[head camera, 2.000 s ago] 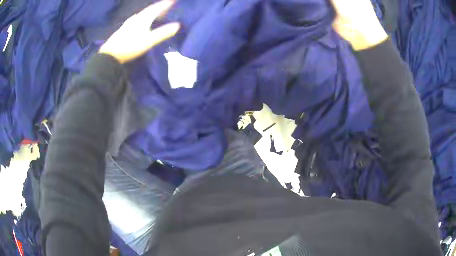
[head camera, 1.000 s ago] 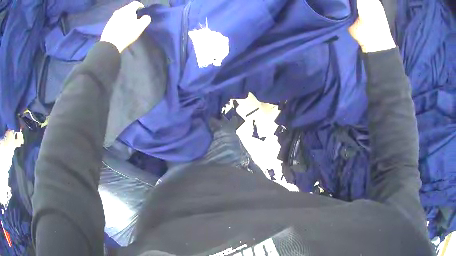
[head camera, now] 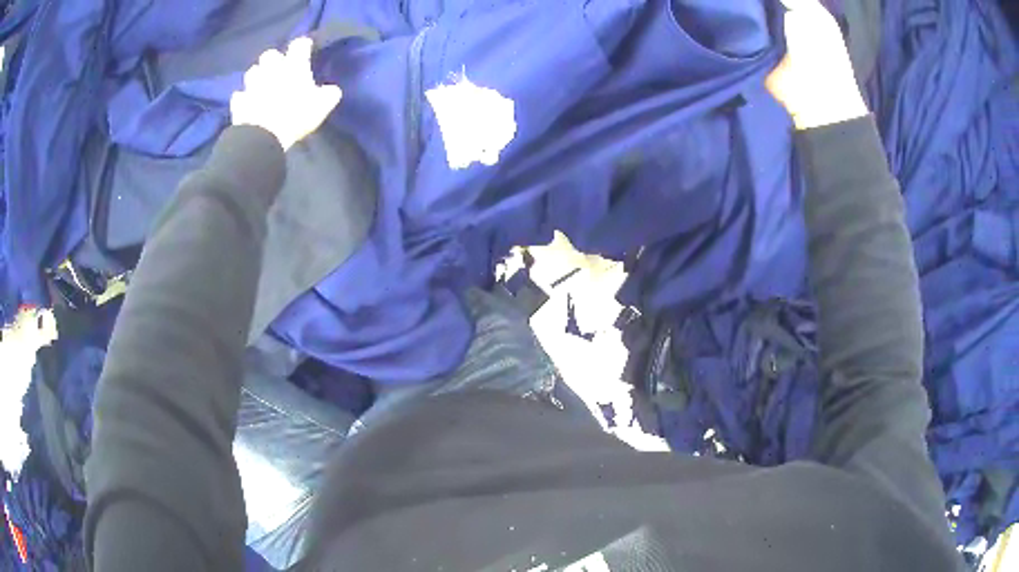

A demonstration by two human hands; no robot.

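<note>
A blue garment with a dark grey panel is spread over the lap and the heap in front. A ragged white patch lies on its blue cloth, between my hands. My left hand is at the garment's left part, fingers bent on the cloth; overexposure hides whether it grips. My right hand is at the upper right, closed on the garment's edge, with its fingertips near the top of the picture.
Heaped blue garments lie at the right, and more at the left. An irregular white scrap heap lies beside the lap. Another white mass is at the far left. A small red strip shows at lower left.
Since two seconds ago the garment has been spread flatter, and the grey panel and ragged patch show more fully. Over the last second my left hand moved slightly down; the garment stays nearly still.
</note>
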